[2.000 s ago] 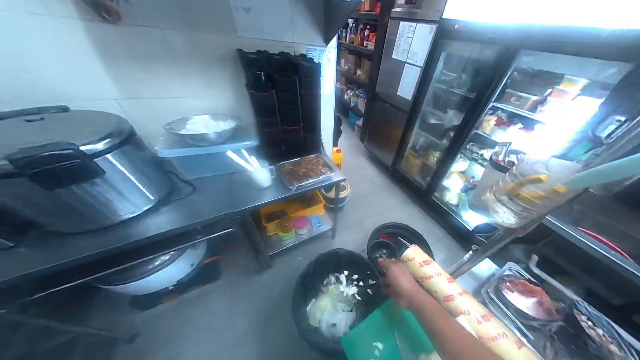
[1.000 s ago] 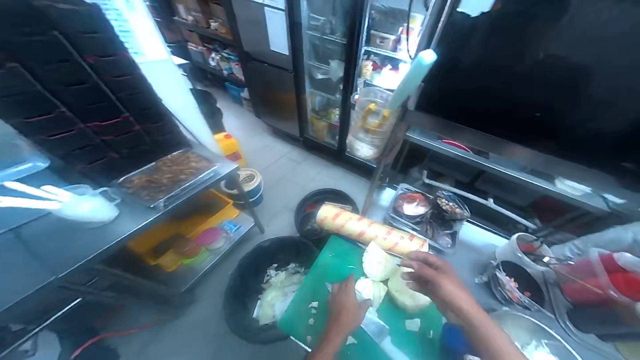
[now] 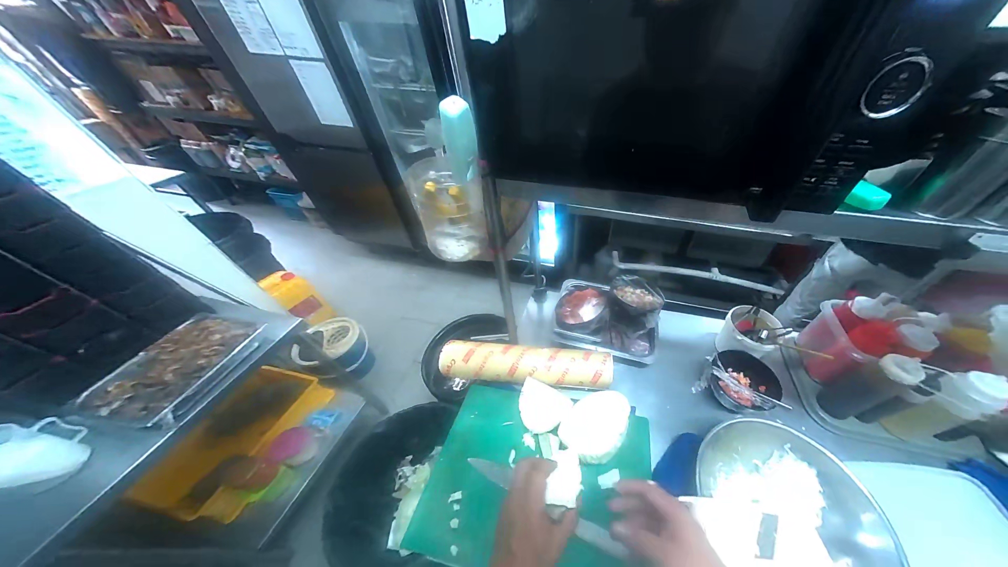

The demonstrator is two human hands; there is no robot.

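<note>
A green cutting board [image 3: 472, 441] lies on the steel counter, its left edge over a black bin [image 3: 354, 488] with white scraps. My left hand [image 3: 531, 512] holds a pale cut vegetable piece [image 3: 563, 480], perhaps cabbage, near the board's middle. Just right of it is my right hand [image 3: 661, 520], fingers apart, above the handle end of a knife [image 3: 490, 471] that lies across the board. Whether it touches the knife is unclear. Two larger pale pieces, a wedge [image 3: 543, 405] and a rounded chunk [image 3: 595, 427], sit behind my hands. Small white bits are scattered about.
A roll of printed film [image 3: 524, 365] lies behind the board. Right are a steel bowl [image 3: 709, 445] of white shreds, a black bowl [image 3: 744, 382] and squeeze bottles [image 3: 898, 378]. A metal tray [image 3: 646, 354] holds small bowls. A steel post stands behind the roll; a black microwave oven [image 3: 630, 102] is above.
The view has swung right. Two seconds ago one hand was at the film roll; by one second ago both hands were over the board. My right hand has since left the rounded chunk.
</note>
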